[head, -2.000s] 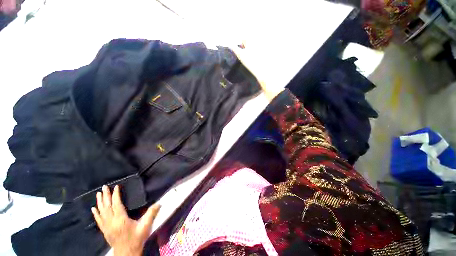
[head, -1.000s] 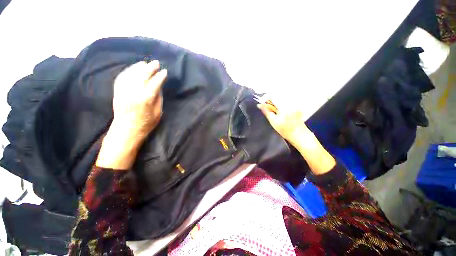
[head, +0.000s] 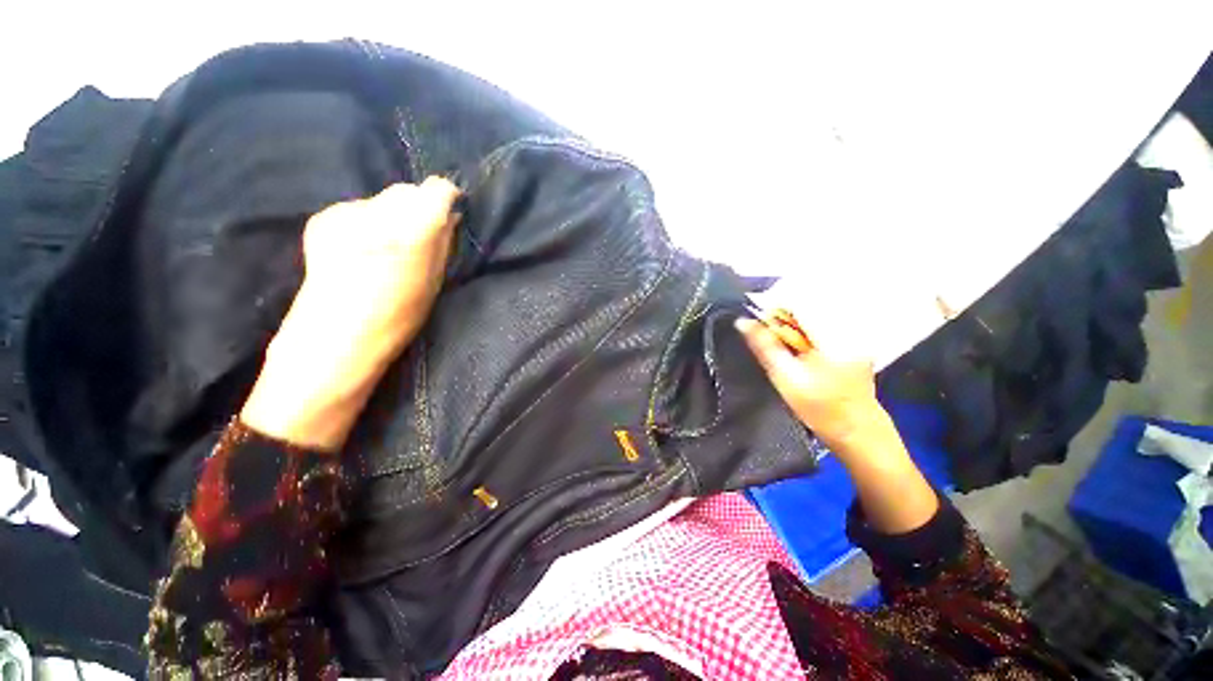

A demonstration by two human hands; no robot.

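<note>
A dark denim garment point(head: 559, 333) with tan seams and short orange stitched marks lies bunched on the white table point(head: 825, 146), its near edge against the pink checked apron. My left hand point(head: 379, 273) is closed on a fold of the garment at its middle, fingertips hidden in the cloth. My right hand point(head: 825, 386) is at the garment's right end, holding small orange snips point(head: 788, 329), mostly hidden in the fingers. The pale blades point at the garment edge; whether they touch a thread cannot be told.
More dark cloth point(head: 47, 213) lies under and left of the garment. A dark garment pile point(head: 1044, 346) hangs along the table's right edge. A blue bin point(head: 1137, 499) with pale cloth stands on the floor at right. Another blue thing point(head: 811, 519) shows below my right hand.
From lying flat on the garment's lower left, my left hand has moved up and gripped it. My right hand has come into view with the snips. The garment is bunched and shifted.
</note>
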